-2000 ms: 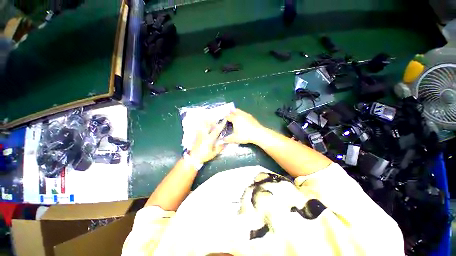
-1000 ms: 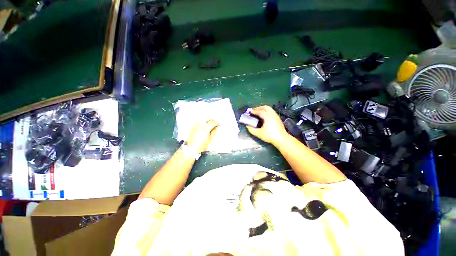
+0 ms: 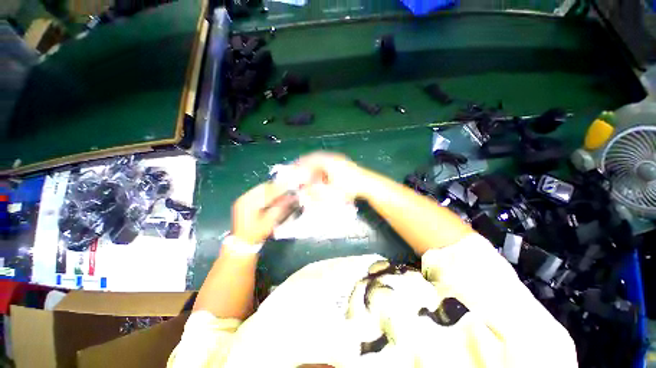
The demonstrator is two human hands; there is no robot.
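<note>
A whitish stack of poly bags [image 3: 327, 221] lies on the green bench in front of me. My left hand [image 3: 257, 212] is at the stack's left side, with its fingers around a dark power adapter [image 3: 286, 207]. My right hand [image 3: 332, 176] is over the upper part of the stack, close to the left one. It is blurred, and its fingertips meet a bright, washed-out patch, so I cannot tell whether it holds a bag. The adapter's cord cannot be made out.
An adapter pile [image 3: 554, 251] fills the right, edged by a blue bin [image 3: 636, 277], with a fan [image 3: 636, 162] behind. Bagged adapters [image 3: 108, 208] lie on a printed sheet [image 3: 151, 267] at left, above a carton [image 3: 36, 334]. Loose adapters [image 3: 248, 68] lie on the belt.
The adapter that was in my right hand is now at my left hand. My right hand has moved left, over the stack. My left hand has moved off the stack's middle to its left side.
</note>
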